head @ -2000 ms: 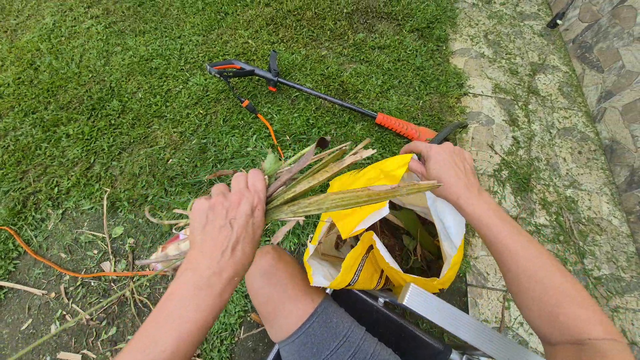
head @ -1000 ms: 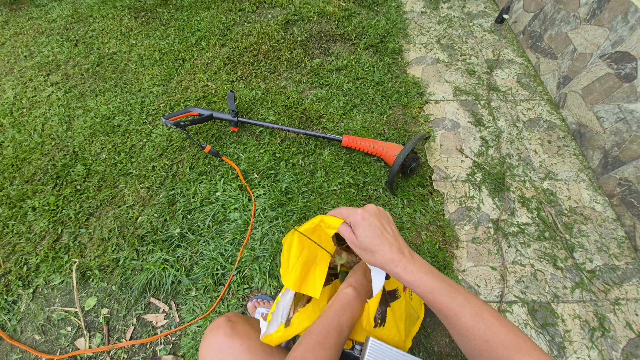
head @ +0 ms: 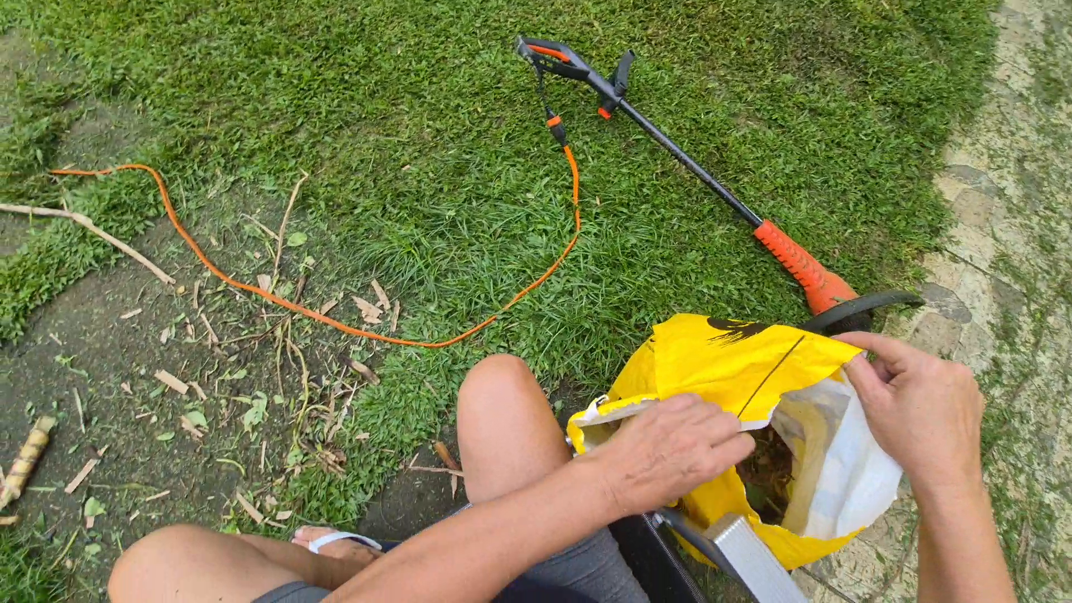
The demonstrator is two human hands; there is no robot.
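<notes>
A yellow plastic sack (head: 737, 368) with a white lining stands at the lower right, its mouth open toward me. Dark brown plant debris (head: 764, 473) shows inside. My right hand (head: 917, 410) pinches the sack's rim on the right, thumb inside and fingers outside. Over the near left part of the rim lies my left hand (head: 678, 452), fingers bent against the yellow edge; its fingertips are partly hidden, so its grip is unclear. Just beyond the sack lies a string trimmer (head: 695, 163) with an orange housing, its dark guard close to my right hand.
An orange extension cord (head: 427, 343) curves across the grass from the trimmer. Twigs, bark chips and a cut stalk piece (head: 29, 456) litter bare soil at left. A stone-paved strip (head: 963, 243) runs along the right. A metal chair armrest (head: 754, 561) touches the sack's near side.
Two seconds ago my left hand held a bundle of dry leaves and stalks; one second ago it reached inside the sack. Now it is out, at the rim, without the bundle. The view has swung left.
</notes>
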